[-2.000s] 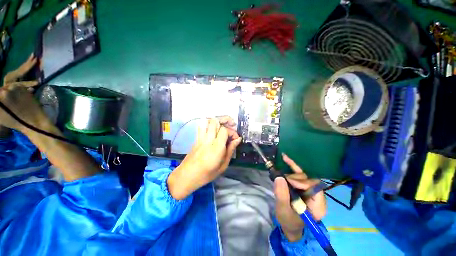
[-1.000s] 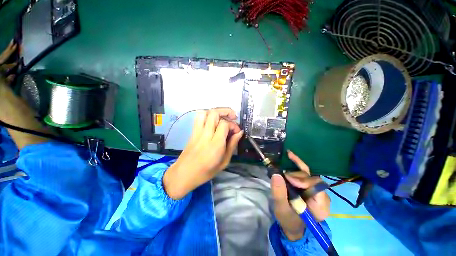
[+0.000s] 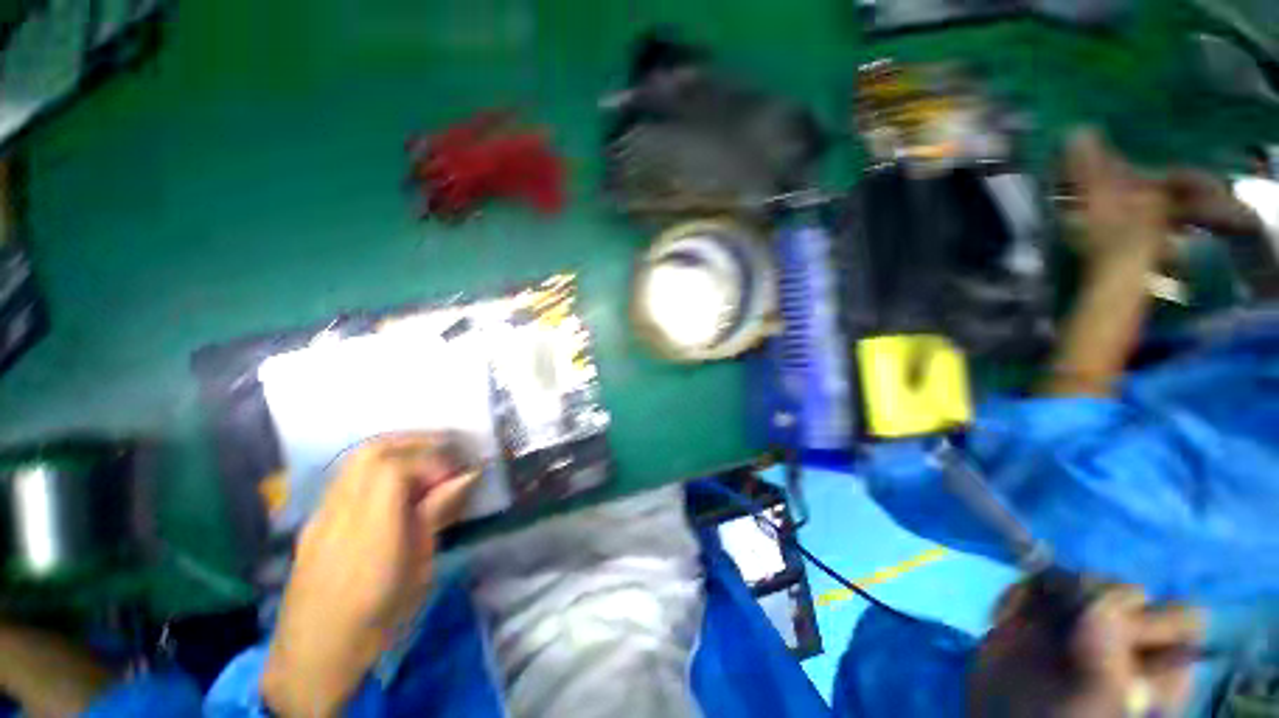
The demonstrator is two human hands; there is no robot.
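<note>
The view is blurred. The opened tablet assembly [image 3: 386, 386] lies on the bench at left, its pale board [image 3: 540, 386] at its right end. My left hand [image 3: 372, 561] is over the tablet's lower middle, fingertips pinched on the thin solder wire [image 3: 337, 457], which shows as a faint arc. My right hand [image 3: 1101, 652] is at the lower right, shut on the soldering iron [image 3: 999, 508]. The iron points up and left, its tip end at the lower edge of the yellow sponge [image 3: 915, 386]; blur hides whether they touch.
The solder spool [image 3: 53, 516] is at far left. A red lead bundle [image 3: 491, 166], the fume fan [image 3: 708, 147], a tape roll [image 3: 704, 290] and the blue soldering station [image 3: 807, 337] stand beyond and right of the tablet. Another person's hand [image 3: 1118, 211] and blue sleeve are at right.
The view has swung right, so the tablet shows further left. My right hand has carried the iron from the tablet's board to the sponge. My left hand stays over the tablet.
</note>
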